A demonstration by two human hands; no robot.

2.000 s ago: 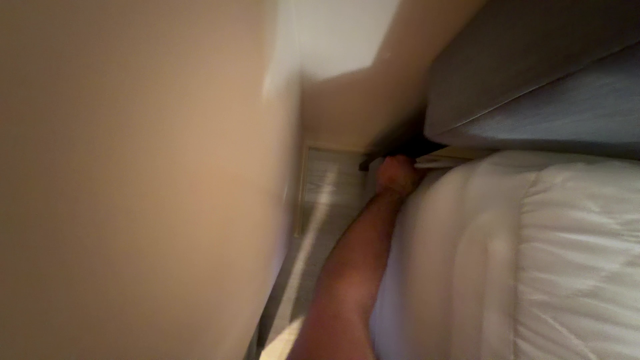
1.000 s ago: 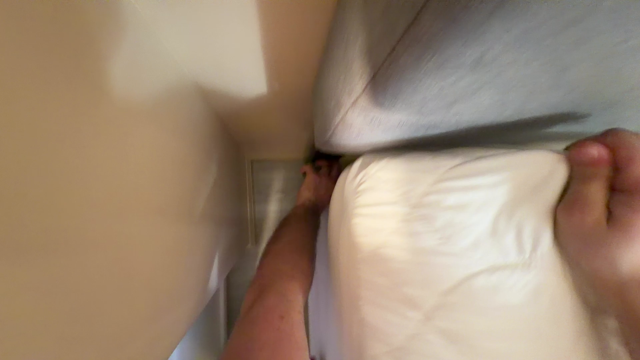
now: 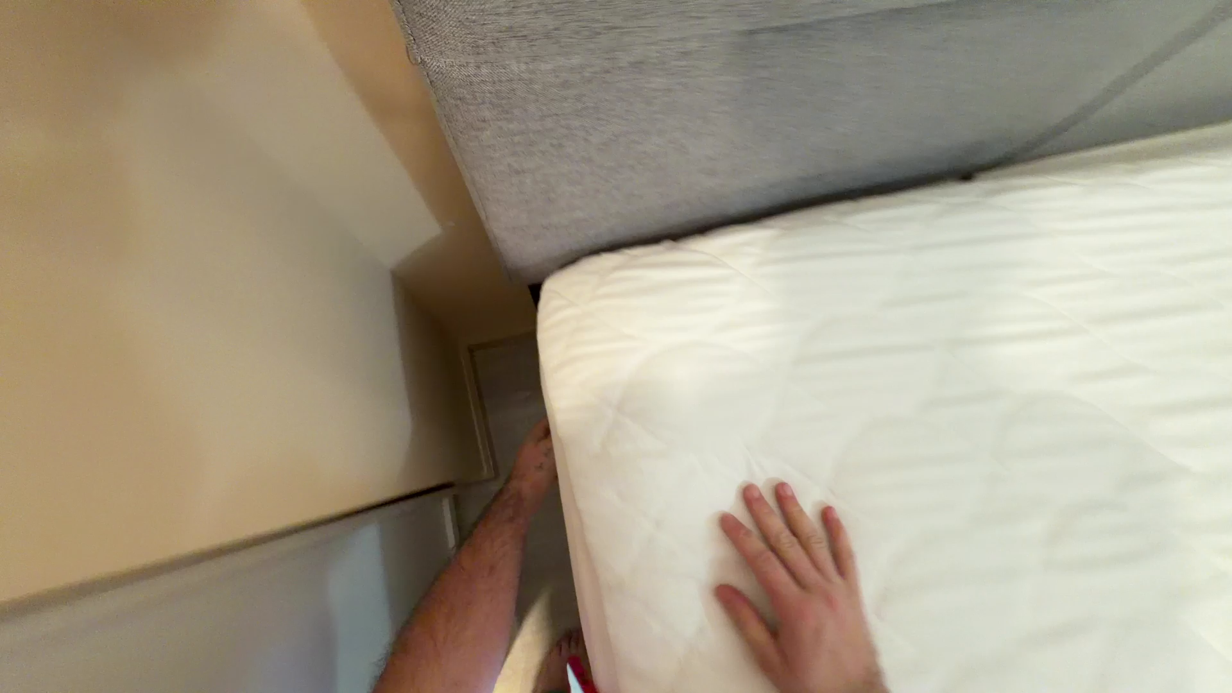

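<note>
A white quilted mattress cover [image 3: 914, 385] wraps the corner of the mattress, which lies against a grey fabric headboard [image 3: 693, 125]. My left hand [image 3: 536, 460] reaches down at the mattress's left side; its fingertips are hidden behind the cover's edge, so its grip cannot be made out. Flat on top of the cover rests my right hand [image 3: 799, 577], palm down with the fingers spread, holding nothing.
A beige wall [image 3: 192, 289] rises close on the left, with a baseboard [image 3: 481, 414] at its foot. Between wall and mattress runs a narrow strip of floor [image 3: 510, 385]. A foot [image 3: 558, 664] shows at the bottom edge.
My left hand has moved from the headboard corner back along the mattress side. My right hand, earlier bent at the cover near the headboard, now lies flat on top. The view has shifted.
</note>
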